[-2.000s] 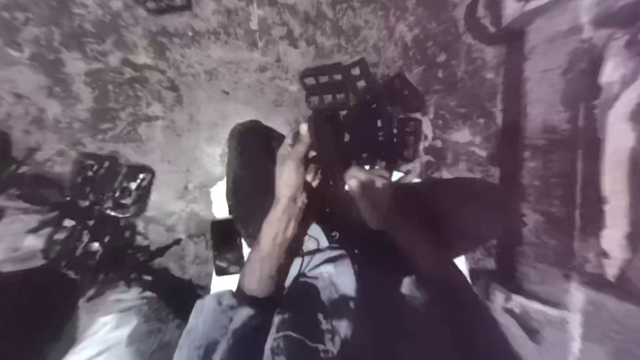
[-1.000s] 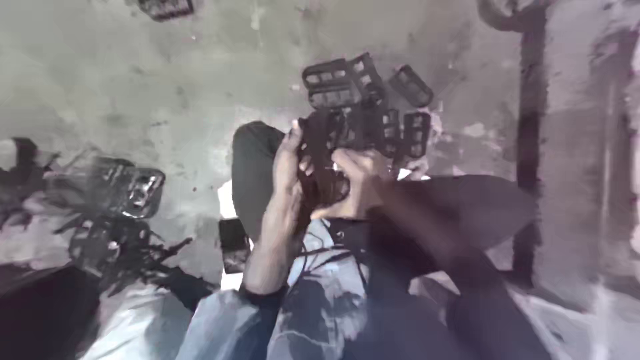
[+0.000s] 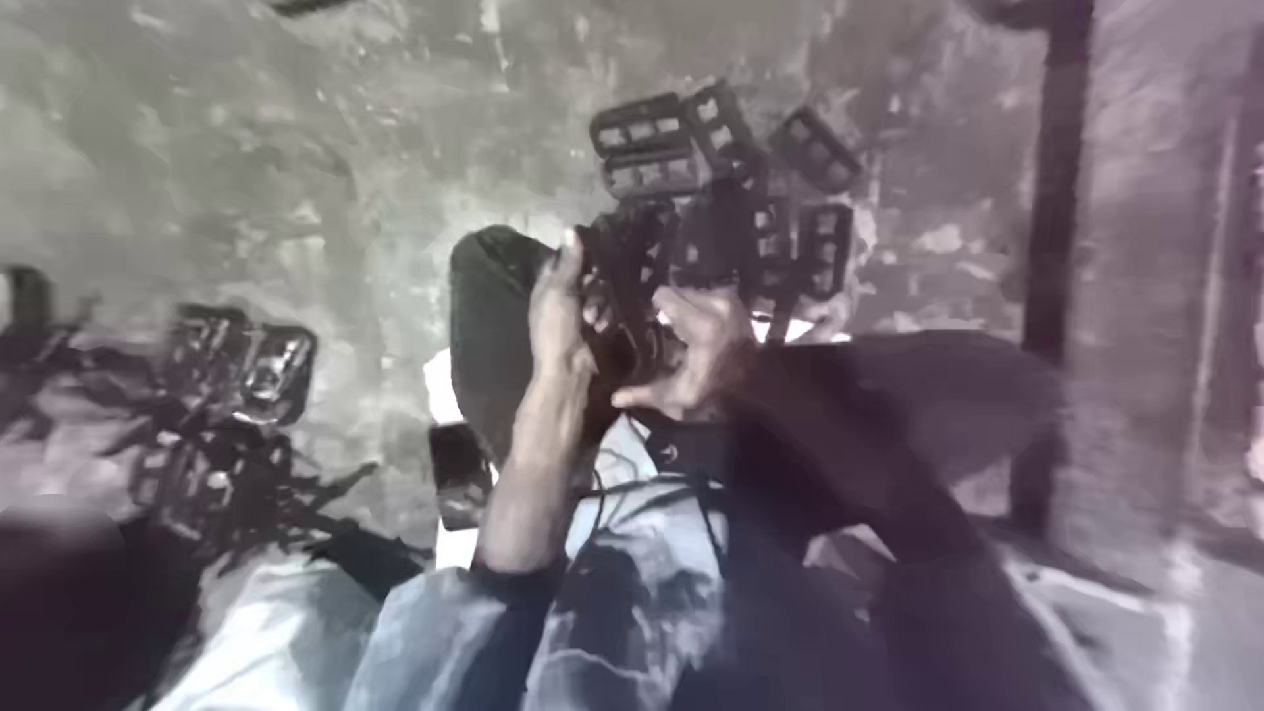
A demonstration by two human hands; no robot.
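Between my hands is a dark part (image 3: 622,341), blurred and partly covered by the fingers. My left hand (image 3: 561,311) lies along its left side, thumb pointing up and fingers curled against it. From the right, my right hand (image 3: 699,346) curves around the same part, its thumb and forefinger spread on it. Just beyond the hands, several dark slotted blocks, perhaps bicycle pedals, are bunched together; one block (image 3: 647,123) lies at the upper left of the bunch, another (image 3: 818,148) tilts at the upper right, and a third (image 3: 825,249) stands near my right hand.
A dark phone-like slab (image 3: 460,476) lies beside my left thigh. At the left is another heap of dark parts (image 3: 212,474), with a shiny-faced block (image 3: 276,373) and a person's pale clothing close by. A dark upright bar (image 3: 1055,267) runs along the right, over worn, patchy floor (image 3: 395,128).
My right hand was lower and flatter two seconds ago; it has since come up around the dark part. The left hand stays at the part's left side.
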